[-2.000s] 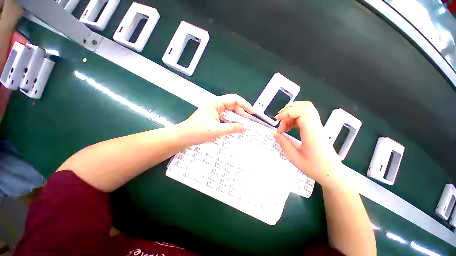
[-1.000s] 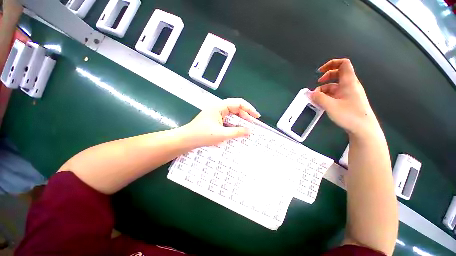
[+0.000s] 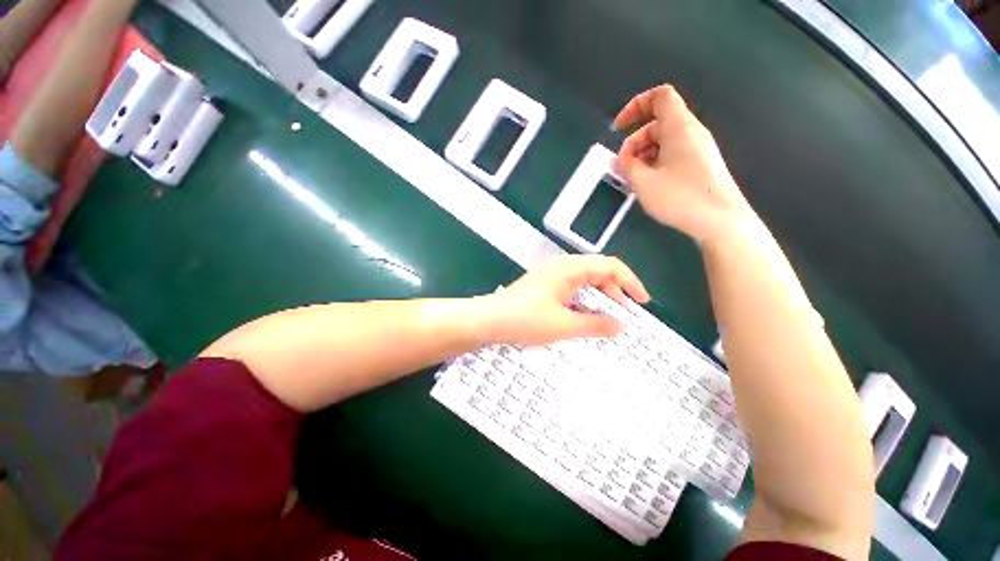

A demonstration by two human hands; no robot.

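My left hand (image 3: 565,301) holds the top edge of a white printed label sheet (image 3: 658,384) between thumb and fingers, by the metal rail. The sheet lies over a label sheet stack (image 3: 548,438) on the green bench. My right hand (image 3: 674,164) is over the belt, its thumb and index fingertips at the upper right end of a white plastic housing (image 3: 566,213) with a dark window. No label can be made out at those fingertips. The right forearm partly covers another housing behind it.
More housings (image 3: 496,134) lie spaced along the dark green conveyor belt (image 3: 614,66). The side rail (image 3: 428,175) runs diagonally to an upright post (image 3: 258,44). Stacked housings (image 3: 175,140) stand at upper left near a neighbouring person's arm and a red mat (image 3: 82,164).
The view has shifted, so the bench things appear further right. My right hand was at a housing's end a second ago and is now at the end of a housing further up the frame.
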